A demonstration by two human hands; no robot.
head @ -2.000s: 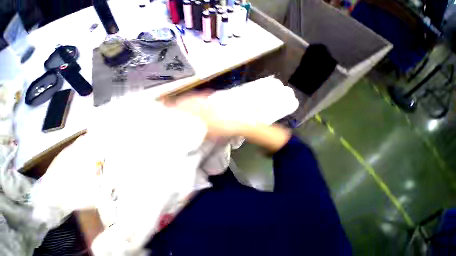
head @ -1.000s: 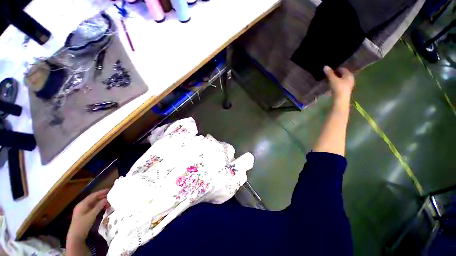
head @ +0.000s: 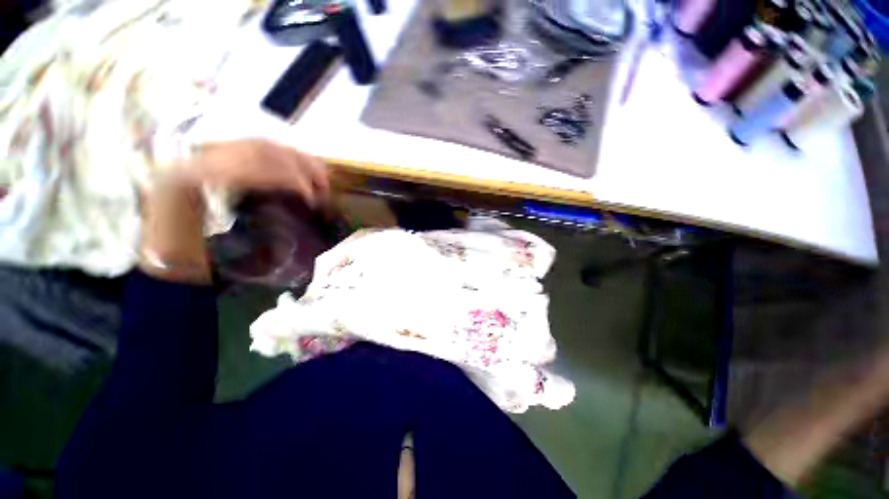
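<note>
A white garment with small pink flowers (head: 429,292) lies bunched in my lap, just below the table's front edge. My left hand (head: 258,168) is blurred, over the table edge at the left, beside a larger pile of cream floral cloth (head: 78,127); its fingers point right and I cannot tell if it holds anything. My right hand (head: 848,419) is blurred and cut off at the right edge, reaching out to the side; its fingers cannot be made out. Neither hand touches the garment in my lap.
The white table (head: 682,195) carries a grey-brown mat (head: 448,107) with small dark metal pieces (head: 567,121) and a dark tool (head: 511,138). A black phone (head: 301,80) is left of the mat. Thread spools (head: 770,88) stand at the right. Table legs show beneath.
The view has swung left. My left hand has moved from beside the lap garment to the table edge by the cloth pile. My right hand has left the black cloth at the grey bin.
</note>
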